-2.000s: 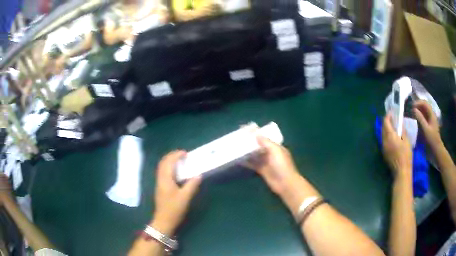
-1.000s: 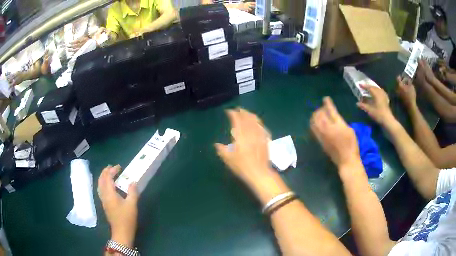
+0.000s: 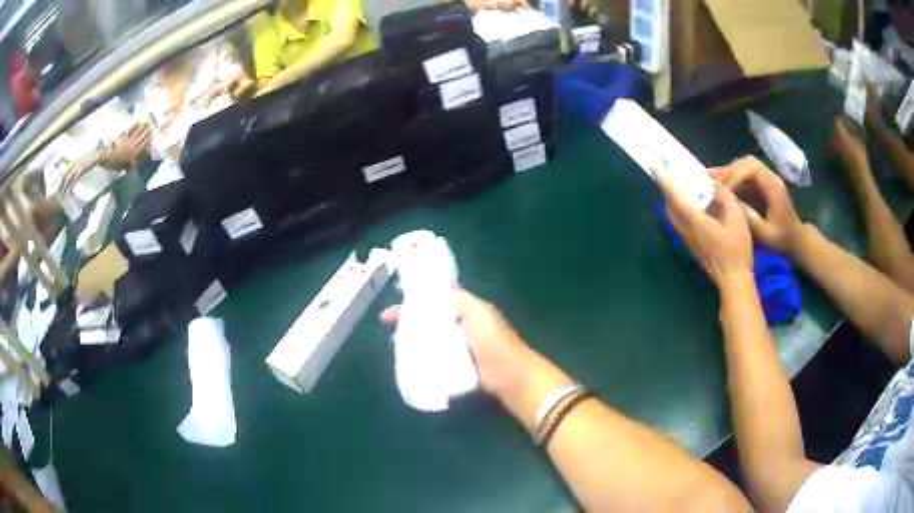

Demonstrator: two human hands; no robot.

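My right hand (image 3: 486, 339) holds a white wrapped device (image 3: 429, 326), a soft bundle with a rounded upper end, near the middle of the view. The bundle hides most of the fingers. A slim white retail box (image 3: 326, 326) lies tilted on the dark green table just left of the bundle, its upper end near the bundle's top and an end flap raised. A flat white sleeve (image 3: 209, 386) lies farther left. My left hand is not in view.
Stacked black boxes (image 3: 331, 150) form a wall behind the work. At the right, another person's hands (image 3: 717, 225) hold a white box over a blue cloth (image 3: 777, 286). A blue bin (image 3: 601, 85) stands beyond the stack. A white packet (image 3: 780, 148) lies at the right.
My right hand, empty a second ago, now holds the wrapped device. My left hand has let go of the retail box and left the view. The neighbour's hands now hold a white box together.
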